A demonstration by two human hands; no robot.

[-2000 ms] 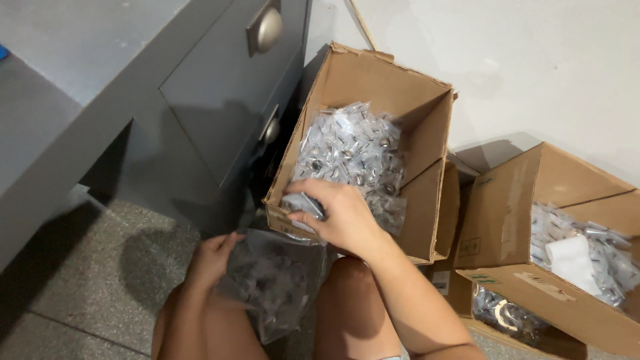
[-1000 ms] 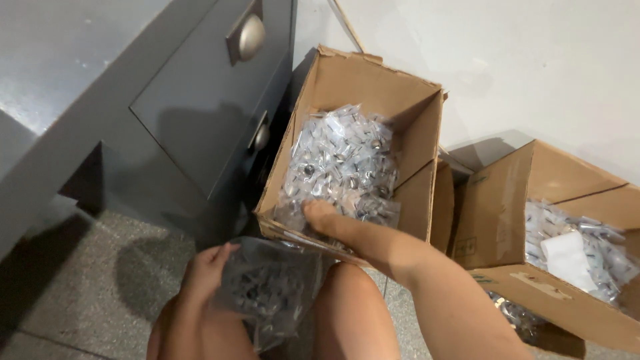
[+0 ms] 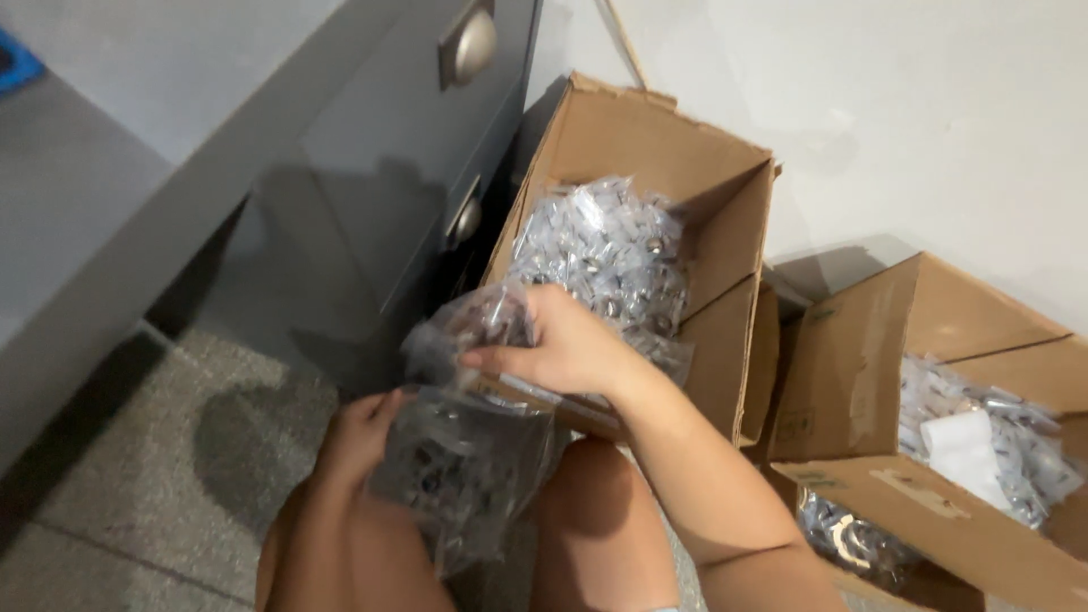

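Note:
My left hand [image 3: 361, 433] pinches the rim of a large clear plastic bag [image 3: 463, 476] with small dark or metallic pieces inside, hanging between my knees. Just above its mouth, my right hand [image 3: 544, 340] grips a smaller clear plastic bag [image 3: 476, 327], whose contents are blurred. Behind that hand, an open cardboard box [image 3: 659, 136] holds many small clear packets [image 3: 603, 246] with shiny metal parts. The near edge of the box is partly hidden by my right hand and the bag.
A grey cabinet [image 3: 357, 153] with metal knobs stands at the left. At the right, another open cardboard box [image 3: 850, 382] holds packets and a white piece [image 3: 965, 450]; below it sits a lower box with shiny packets [image 3: 858, 535]. A pale wall rises behind.
My right hand was down among the packets in the box one second ago; it has come up and left with a clear bag in it. My left hand still holds the large bag.

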